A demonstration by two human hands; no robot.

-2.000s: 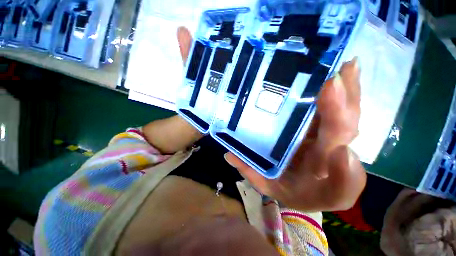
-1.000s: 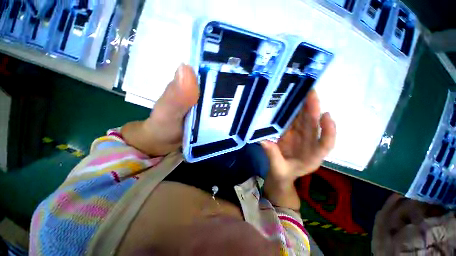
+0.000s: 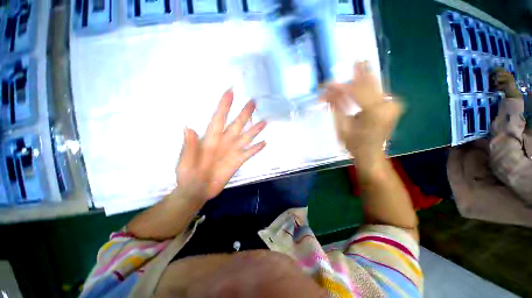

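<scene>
A blurred pale blue housing shell [image 3: 303,55] with dark inner parts is tilted over the white sheet [image 3: 146,105]. My right hand [image 3: 364,116] is blurred, with its fingertips at the shell's lower right end, and appears to hold it. A fainter pale shape, a shadow or a second shell, shows beside it; I cannot tell which. My left hand [image 3: 219,154] is open and empty, fingers spread, over the sheet's lower middle, apart from the shell.
A row of shells [image 3: 149,9] lies along the sheet's far edge. More shells [image 3: 20,169] lie in clear film at the left. Across the green belt [image 3: 411,87] on the right, another sheet holds rows of shells [image 3: 466,73], with another person's hand [image 3: 504,81] over it. A red object [image 3: 402,186] is below.
The two side-by-side shells, held up close before, are no longer seen as a clear pair. My left hand has let go and spread. My right hand has moved right; the view has shifted.
</scene>
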